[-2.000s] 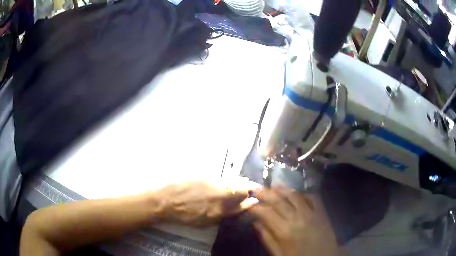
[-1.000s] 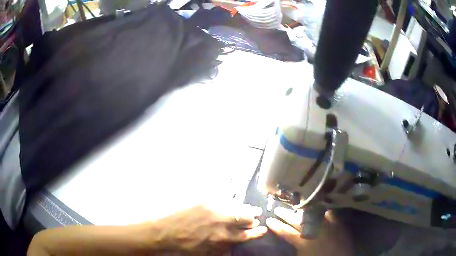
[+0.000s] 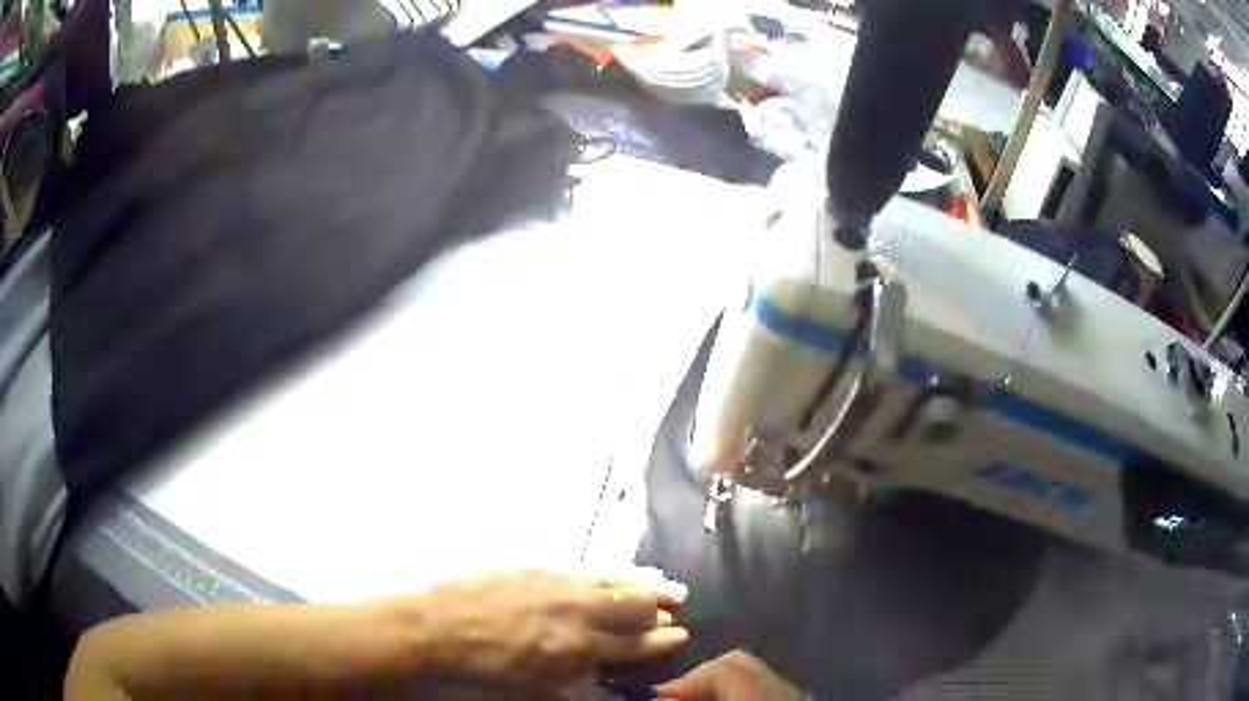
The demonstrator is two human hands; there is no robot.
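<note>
A dark garment panel (image 3: pixel 877 589) lies flat under the white sewing machine head (image 3: pixel 945 397) and spreads right beneath its arm. A narrow dark part of it reaches up left of the presser foot and needle (image 3: pixel 718 507). My left hand (image 3: pixel 548 623) rests at the panel's left edge, with fingertips pinched on the cloth near the front of the foot. My right hand (image 3: pixel 733 678) is cut off by the bottom edge; its thumb and finger area is at the panel's edge, close to my left fingertips. The cloth between the hands is partly hidden.
A large dark garment pile (image 3: pixel 260 233) with a light grey section lies at the left. Dark shiny cloth (image 3: pixel 658 130) and a white ribbed bundle (image 3: pixel 681 66) are behind. A thick black tube (image 3: pixel 897 103) stands above the head. The control panel (image 3: pixel 1171 514) is at the right.
My right hand has moved down toward the bottom edge, away from the foot. More of the panel shows around and left of the foot. The camera view has shifted.
</note>
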